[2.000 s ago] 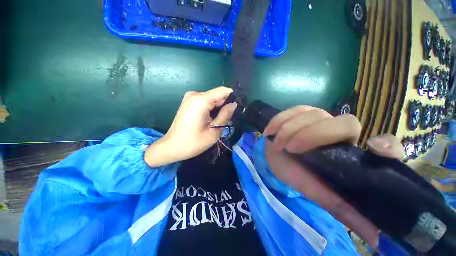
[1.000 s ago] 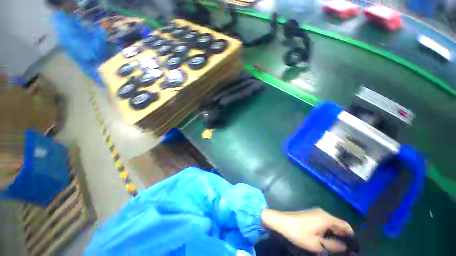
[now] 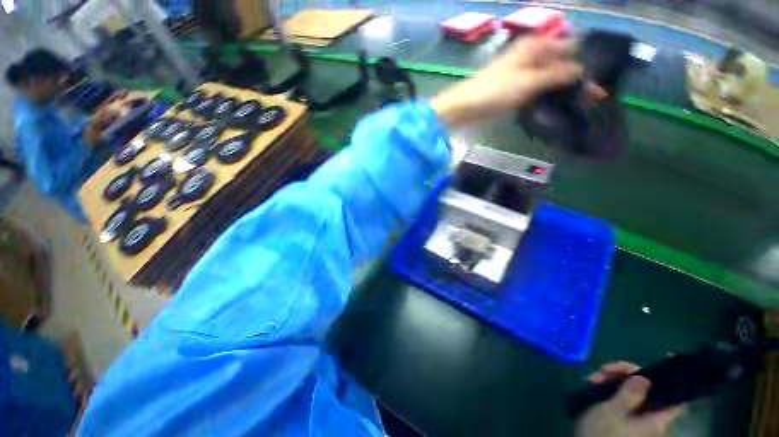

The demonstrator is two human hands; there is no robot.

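My left hand [image 3: 530, 72] is raised at the upper middle, over the green-edged line, and grips a blurred black arm-and-disc assembly [image 3: 576, 111]. Its exact shape is smeared by motion. My right hand [image 3: 628, 401] is at the lower right, low over the dark green bench top, and holds the black electric screwdriver [image 3: 696, 375]. The screwdriver lies roughly level, pointing left. The silver-white screw feeder [image 3: 478, 235] with a red switch stands in the blue plastic tray [image 3: 559, 286] between my hands.
A cardboard stack [image 3: 218, 213] at the left carries rows of black discs [image 3: 196, 183]. A person in a blue smock [image 3: 47, 136] is beyond it. Black assemblies [image 3: 393, 77] and red items [image 3: 468, 26] lie along the line. A disc [image 3: 745, 326] shows at the right edge.
The view has shifted. My left hand has moved up and away over the line with the black assembly. My right hand and the screwdriver, out of view one second ago, show at the lower right.
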